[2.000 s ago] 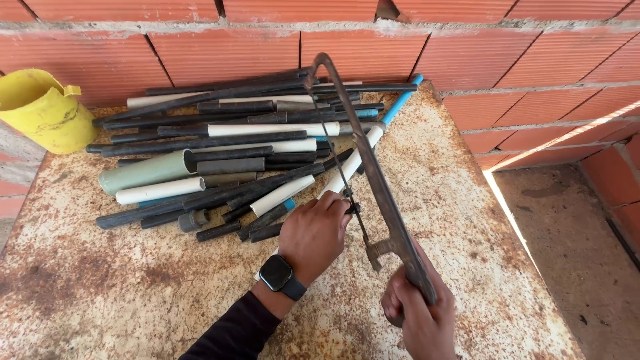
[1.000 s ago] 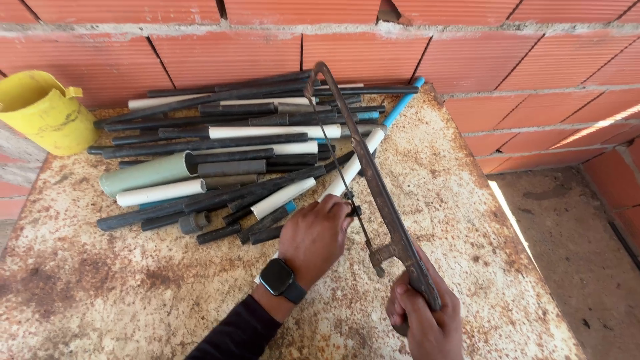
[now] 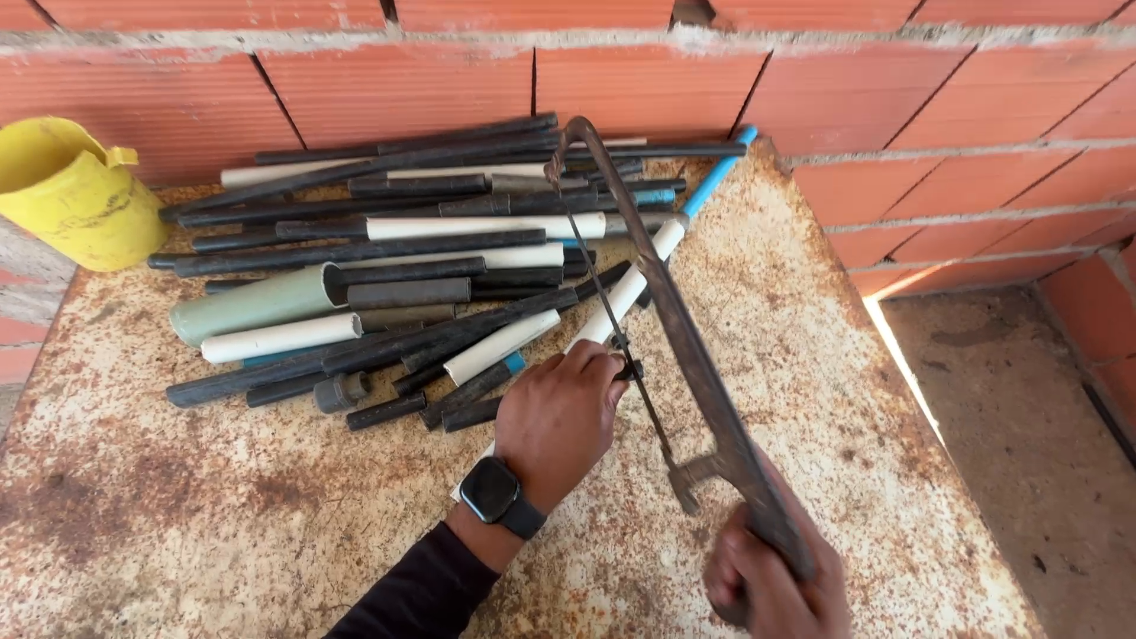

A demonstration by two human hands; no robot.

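My right hand (image 3: 772, 568) is closed on the handle of a hacksaw (image 3: 683, 355) with a worn metal frame. Its thin blade slants down beside the fingertips of my left hand (image 3: 564, 408), which wears a watch. That left hand presses on a long white plastic pipe (image 3: 657, 253) that runs diagonally over the table and has a blue pipe (image 3: 723, 173) at its far end. Small black pieces (image 3: 628, 368) lie by my left fingertips; whether the fingers grip them, I cannot tell. The blade crosses near them, and its exact contact point is unclear.
Many cut black, white and grey pipes (image 3: 364, 253) lie piled on a rusty metal table (image 3: 266, 532), with a wide green tube (image 3: 253, 306) among them. A yellow plastic jug (image 3: 80, 195) stands at the left. A hollow-brick wall (image 3: 399, 89) rises behind; floor shows at the right.
My right hand has drawn the hacksaw down and slightly right, toward me. My left hand has stayed in place on the white pipe.
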